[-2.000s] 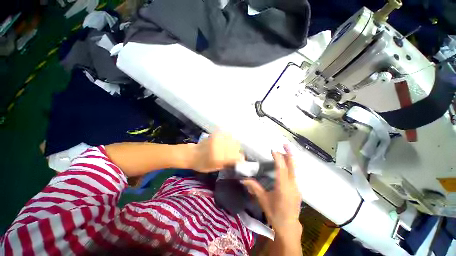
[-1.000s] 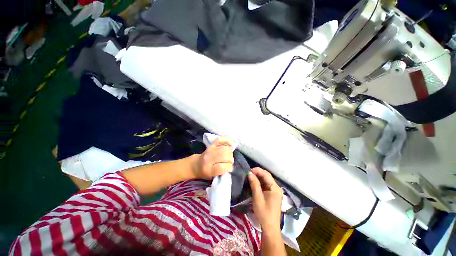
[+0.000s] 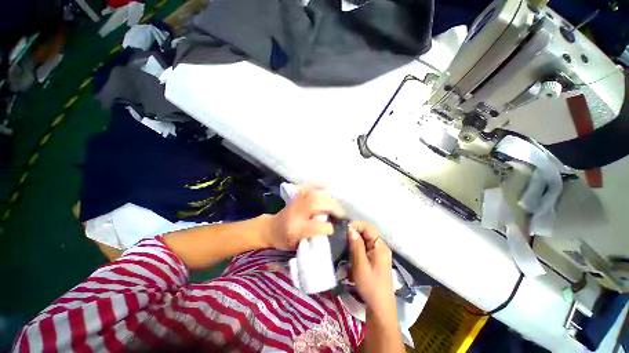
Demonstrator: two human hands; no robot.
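Note:
A charcoal cloth piece (image 3: 338,241) with white lining (image 3: 316,265) is bunched above my lap, at the near edge of the white table. My left hand (image 3: 303,217) is closed on its upper left part, with the white lining hanging below the fingers. My right hand (image 3: 369,258) pinches the grey cloth between thumb and fingers at its right side. The two hands are close together. More grey and white cloth shows right of my right wrist. The fingertips partly hide the cloth, and I cannot tell whether a tool is in the right hand.
The sewing machine head (image 3: 510,69) stands right of the hands on the white table (image 3: 276,131). A grey garment pile (image 3: 324,41) lies at the far side. Navy garments (image 3: 145,179) lie at left. A yellow crate (image 3: 448,320) is below the table edge. White strips (image 3: 541,186) hang at the machine.
Since a second ago my hands have drawn closer together on the cloth, and the white lining has swung slightly right. Earlier the hands were higher, and the right hand was more spread.

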